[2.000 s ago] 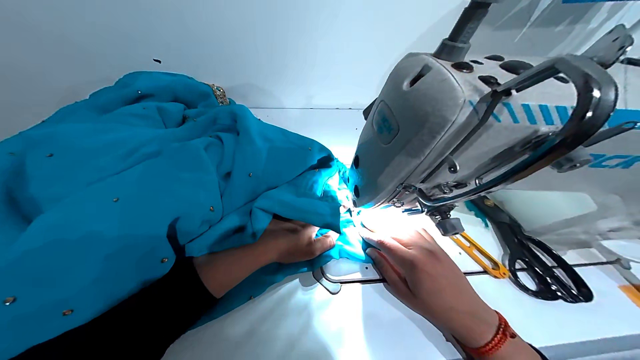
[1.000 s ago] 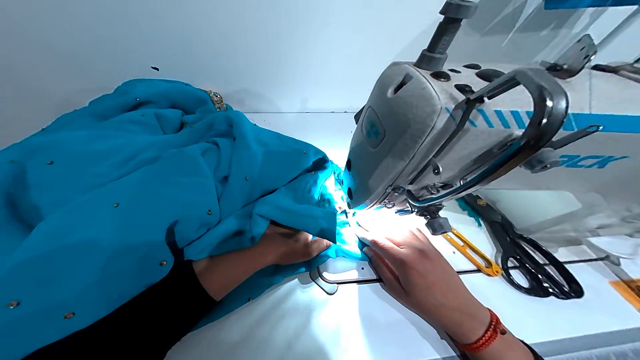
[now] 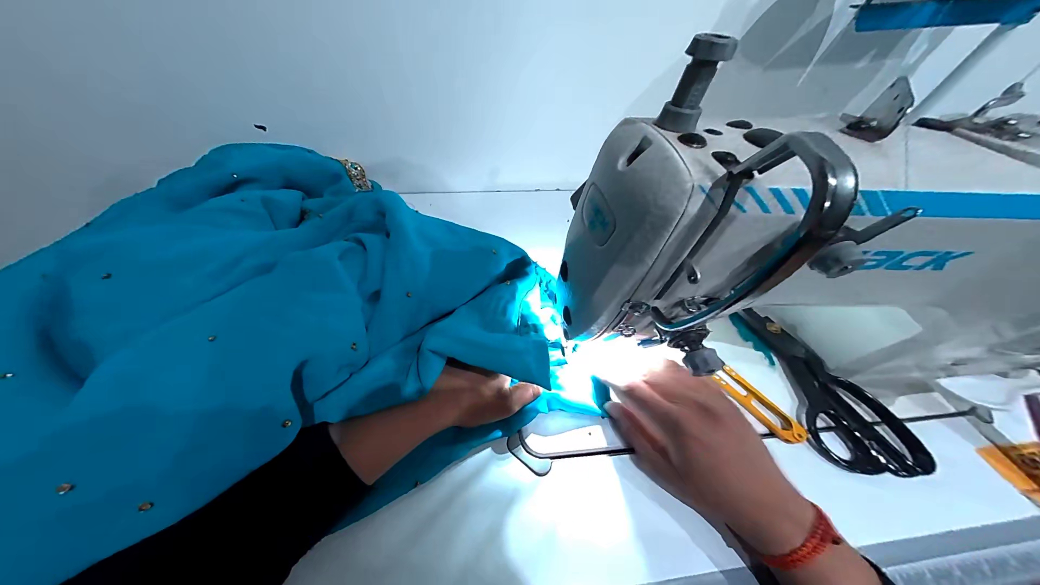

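A large turquoise cloth [image 3: 244, 309] dotted with small metallic beads covers the left side and runs under the lit needle area of a Jack sewing machine [image 3: 642, 219]. My left hand [image 3: 479, 396] lies on the cloth left of the needle area, its fingers partly hidden under a fold, the thumb showing. My right hand [image 3: 682, 422], with a red braided bracelet [image 3: 804, 543] at the wrist, is at the cloth's edge just right of the needle area. Glare hides its fingertips, so its hold is unclear.
Black-handled scissors [image 3: 845, 414] and a yellow-handled cutting tool [image 3: 760, 406] lie beneath the machine arm, right of my right hand. A metal presser lever [image 3: 829, 187] juts from the machine head. A dark metal rod edge [image 3: 569, 455] crosses the white table. An orange item [image 3: 1016, 467] lies far right.
The view has shifted somewhat, showing more of the machine's top. Both hands stay beside the needle area, and the cloth keeps nearly the same shape.
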